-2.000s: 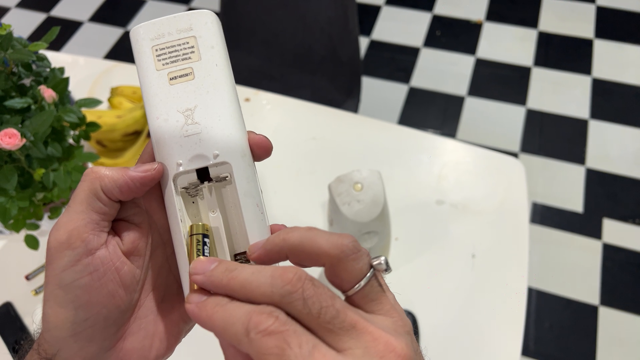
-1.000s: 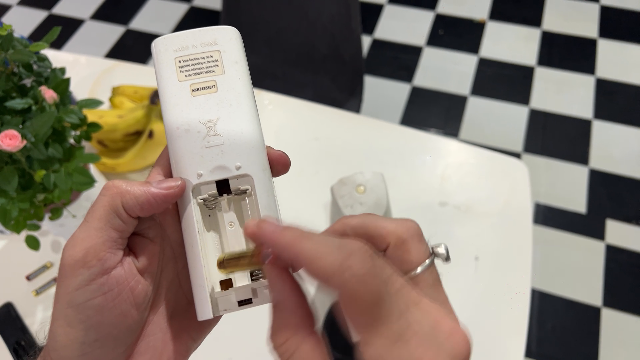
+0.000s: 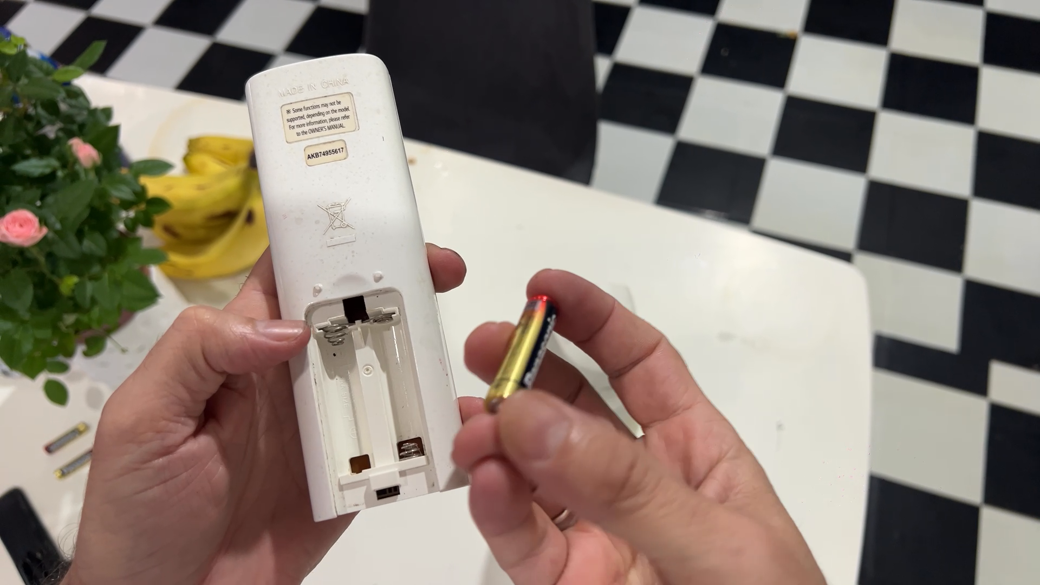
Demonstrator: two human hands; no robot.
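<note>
My left hand [image 3: 203, 414] holds a white remote control [image 3: 349, 219] upright, its back facing me. The battery compartment [image 3: 370, 390] in its lower half lies open and empty, with metal springs at its top left and bottom right. Printed labels and a moulded crossed-out bin mark show on the back. Just right of the remote, my right hand [image 3: 634, 455] holds a gold and black AAA-type battery [image 3: 522, 353] between thumb and index finger, tilted, red end up. Whether the other fingers hold anything is hidden.
A potted rose plant [image 3: 73, 219] with pink flowers and a bunch of bananas [image 3: 215, 211] stand at the left on the white table [image 3: 731, 325]. Two small batteries [image 3: 67, 438] and a black object [image 3: 28, 536] lie lower left. Behind the table is a dark chair [image 3: 483, 81].
The battery two seconds ago sat partly in the compartment under my right fingers; now it is out, held up to the right of the remote. The white piece on the table is now hidden behind my right hand.
</note>
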